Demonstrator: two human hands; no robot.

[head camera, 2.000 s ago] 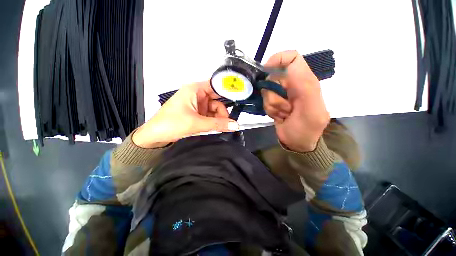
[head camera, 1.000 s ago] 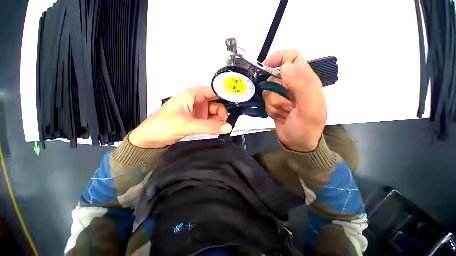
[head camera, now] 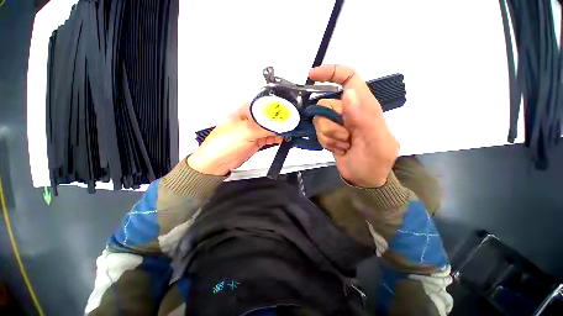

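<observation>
My right hand (head camera: 361, 126) grips the dial thickness gauge (head camera: 278, 114) by its dark blue frame, thumb at the metal lever, the white and yellow dial facing up. A single black strip (head camera: 326, 38) runs lengthwise from the far edge behind the gauge and comes out below it over the near table edge. My left hand (head camera: 228, 143) is at the left of the gauge, its fingertips partly hidden behind the dial; whether they pinch the strip cannot be seen. A strip bundle (head camera: 387, 92) lies crosswise under both hands, its ends showing at either side.
A large strip pile (head camera: 117, 92) lies at the left of the white table (head camera: 432, 49), ends over the near edge. A smaller strip pile (head camera: 538, 74) hangs over the edge at the right. A black metal-framed chair (head camera: 494, 271) stands at lower right.
My left hand has moved away from the strip's near end, up to the dial's left side. The gauge and my right hand have shifted slightly left. The strip's near part is now uncovered.
</observation>
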